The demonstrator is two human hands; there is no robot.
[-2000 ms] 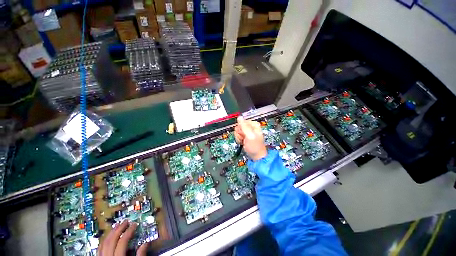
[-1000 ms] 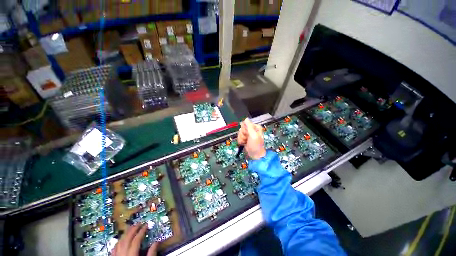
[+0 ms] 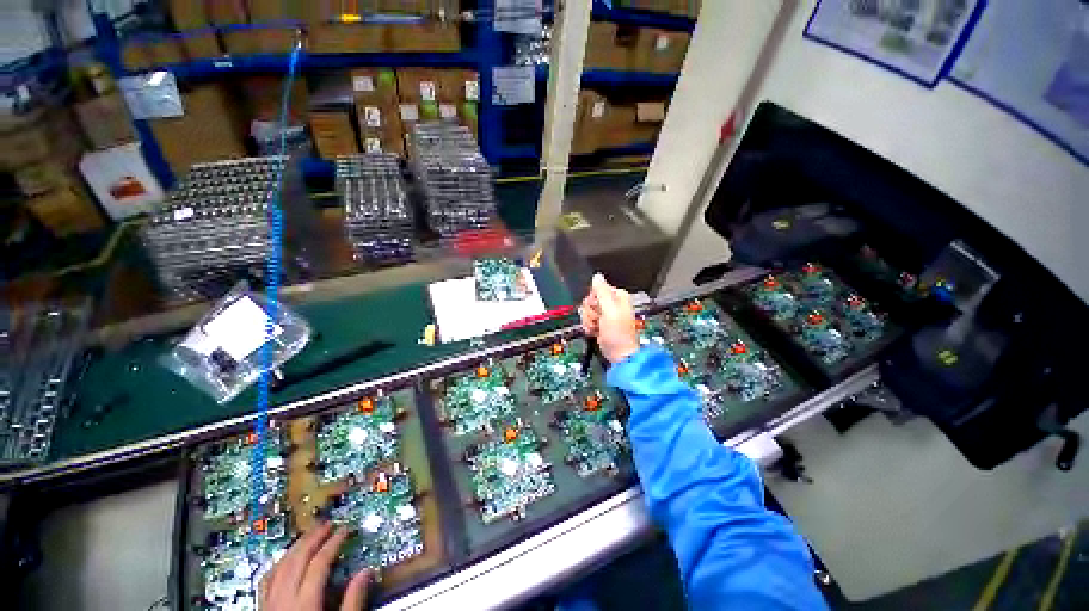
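Green circuit boards [image 3: 511, 471] with orange parts lie in dark carriers [image 3: 444, 477] on the conveyor, four to a carrier. My right hand [image 3: 609, 318], in a blue sleeve, is closed in a fist around a thin dark tool [image 3: 589, 355] above the middle carrier, its lower end pointing down between boards. Whether the tip touches a board cannot be told. My left hand [image 3: 313, 571] is at the bottom edge, partly cut off, fingers apart over the lower boards of the left carrier.
A single board [image 3: 500, 279] lies on white paper [image 3: 454, 308] beside a red stick [image 3: 540, 319]. A plastic bag [image 3: 234, 340] is on the green mat. A blue coiled cord [image 3: 274, 257] hangs at left. The black machine entrance [image 3: 1015, 346] is at right.
The view has tilted and shifted, so the line sits lower and further right in the picture. Both hands hold nearly the same poses; my right hand still grips the dark tool.
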